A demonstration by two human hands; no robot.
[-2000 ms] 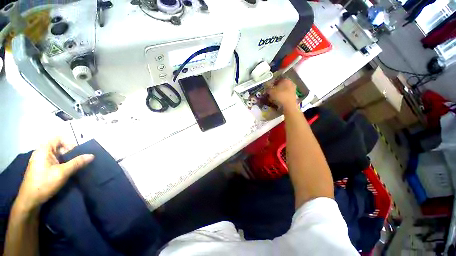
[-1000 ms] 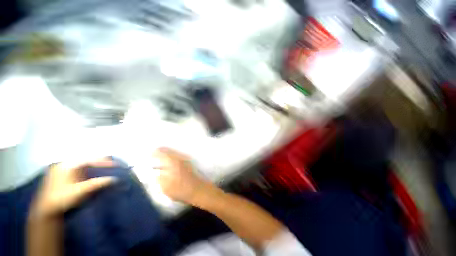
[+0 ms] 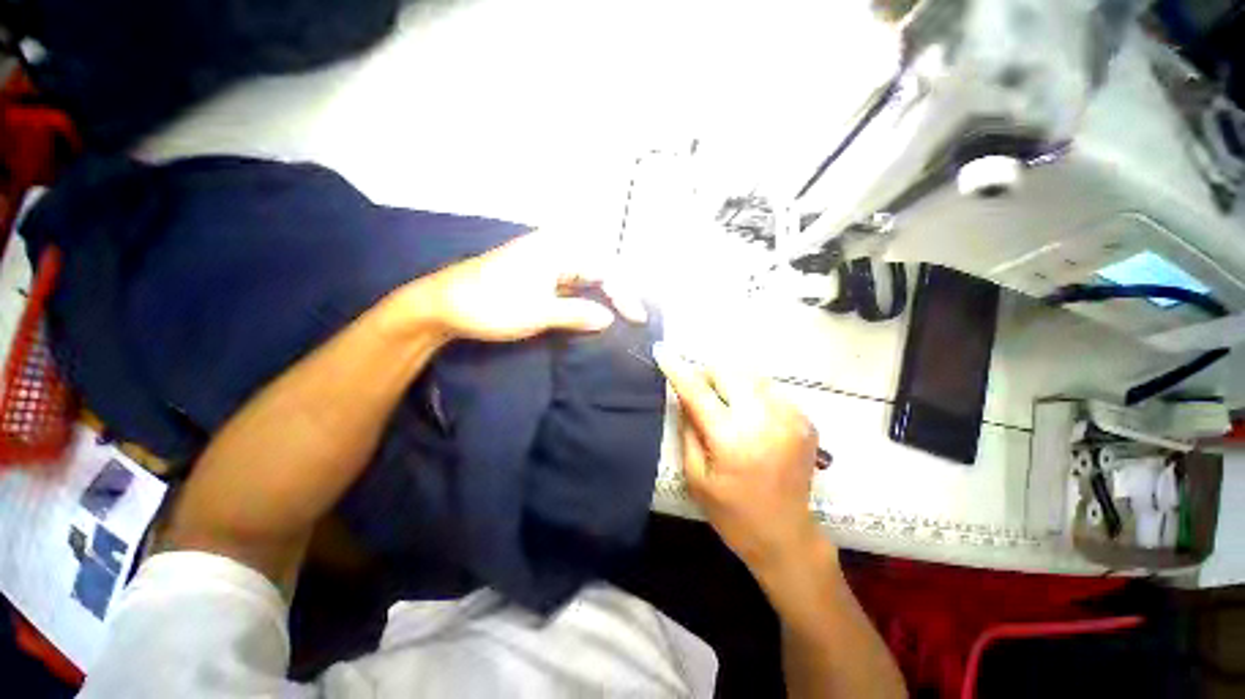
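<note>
The navy garment lies bunched across the table's front edge and my lap. My left hand presses and pinches its folded top near the right edge. My right hand is closed, fingertips at that edge. A small dark end shows beside its palm and a tiny bright tip at its fingertips, apparently a thin small tool; the rest is hidden by the fingers. The sewing machine head stands to the right, its needle area washed out by glare.
Scissors and a smartphone lie below the machine. An accessory box with small tools is at far right. A red basket and an instruction sheet are at left. Dark cloth lies on the far left.
The view has swung left. My right hand has left the accessory box and come to the garment's edge beside my left hand, which has stayed on the cloth.
</note>
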